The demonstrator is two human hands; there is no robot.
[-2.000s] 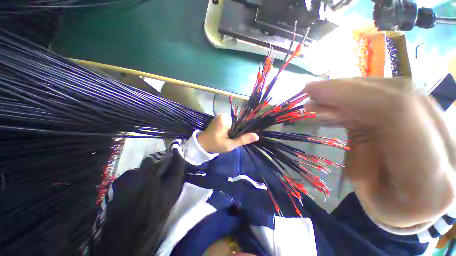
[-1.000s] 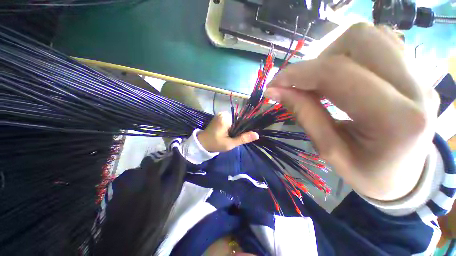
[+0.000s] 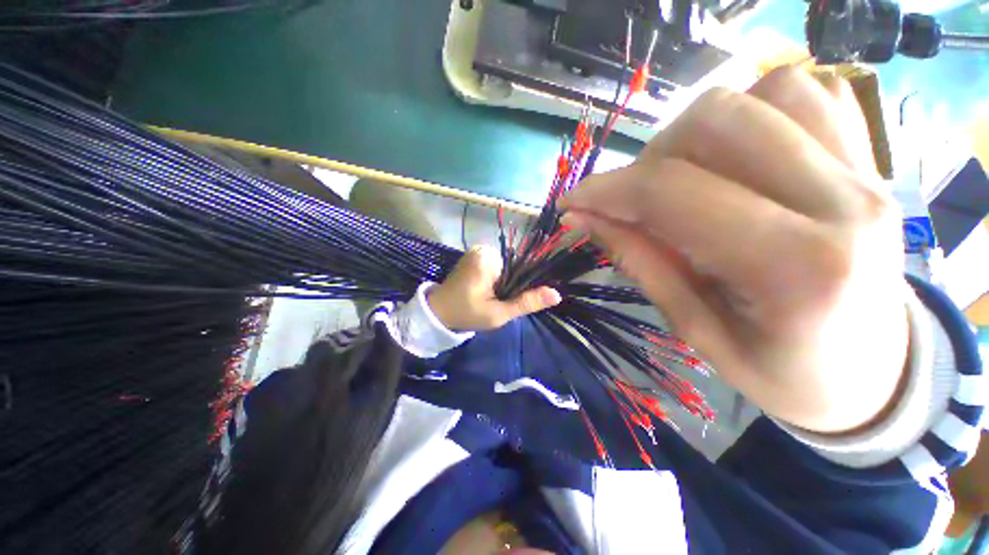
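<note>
A thick bunch of thin black cables (image 3: 304, 222) runs in from the left edge. My left hand (image 3: 477, 295) is closed round the bunch near its end, with the thumb on top. Beyond the fist the ends fan out, with red cores and red sleeves (image 3: 651, 401) and fine pale tips. My right hand (image 3: 759, 239) is large in the view over the right part of the fan, thumb and forefinger pinched at the upper cores. What lies between the fingertips is too small to tell, and the hand hides part of the fan.
A black metal machine on a pale base (image 3: 542, 81) stands on the green bench top (image 3: 282, 98). A black cylindrical head (image 3: 857, 30) is at the upper right. A tan carton (image 3: 868, 108) shows partly behind my right hand. More black cables with red ends (image 3: 233, 369) hang at left.
My right hand has come from the right side of the fan to its upper cores and closed its fingertips there. It now hides the red bin. My left hand has not moved.
</note>
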